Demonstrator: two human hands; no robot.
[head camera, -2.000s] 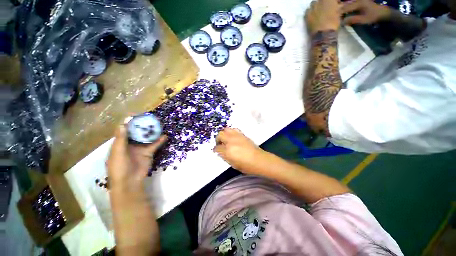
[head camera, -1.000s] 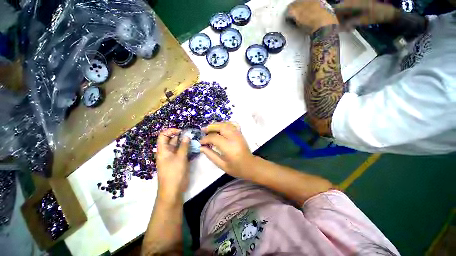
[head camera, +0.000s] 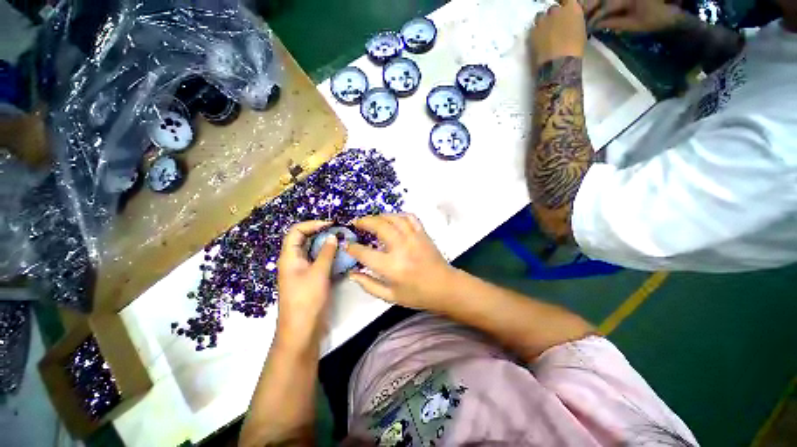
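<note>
A round housing, pale blue-silver on top, is held above the front edge of the heap. My left hand grips its left side, with the thumb on the face. My right hand is at its right side, fingertips on the rim and face; whether they pinch an insert is hidden. The loose heap of small glossy purple inserts spreads on the white board behind and left of my hands.
Several housings lie face up beyond the heap. A clear plastic bag covers housings on the tan cardboard at left. A small box of inserts stands lower left. A second worker's tattooed arm reaches over the board at right.
Two seconds ago my left hand held the housing up at the left; it came right to meet my right hand. One housing is gone from the group near the other worker, whose hand moved.
</note>
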